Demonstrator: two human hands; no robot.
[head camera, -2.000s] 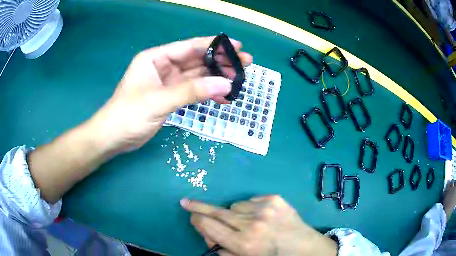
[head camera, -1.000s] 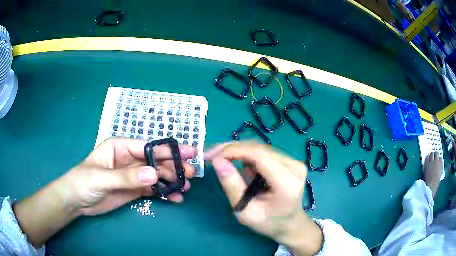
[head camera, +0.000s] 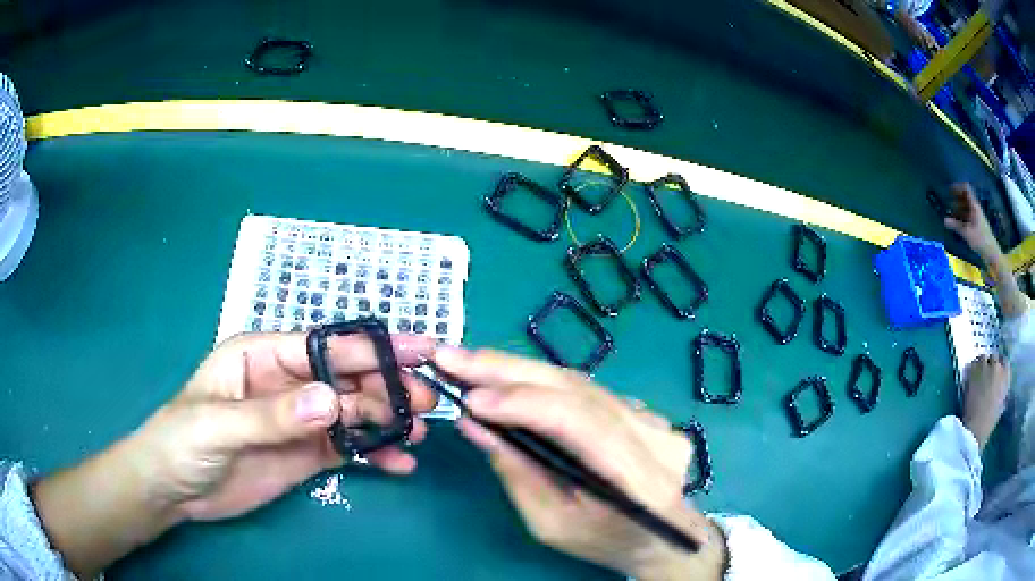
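My left hand (head camera: 244, 426) holds a black rectangular frame (head camera: 402, 397) upright, thumb on its left side and fingers behind it. My right hand (head camera: 568, 454) holds dark tweezers (head camera: 590, 474) like a pen. Their tip is at the right edge of the held frame, by my left fingertips; whether it touches the frame I cannot tell. The white parts tray (head camera: 352, 263) with rows of small dark parts lies behind my left hand, its lower part partly hidden. A small pile of tiny white parts (head camera: 330, 490) lies on the green mat below the held frame.
Several loose black frames (head camera: 571, 331) lie on the mat to the right, around a thin yellow-green loop (head camera: 636, 216). Two frames lie beyond the yellow-edged strip (head camera: 306, 116). A blue bin (head camera: 917, 281), a second white tray (head camera: 974, 323) and a neighbour's hands are at right. A fan (head camera: 14, 182) is at left.
The view has swung right. My left hand has lowered the frame; my right hand has come up beside it, and the tweezers have turned to point at it. A neighbour's hand now shows near the strip.
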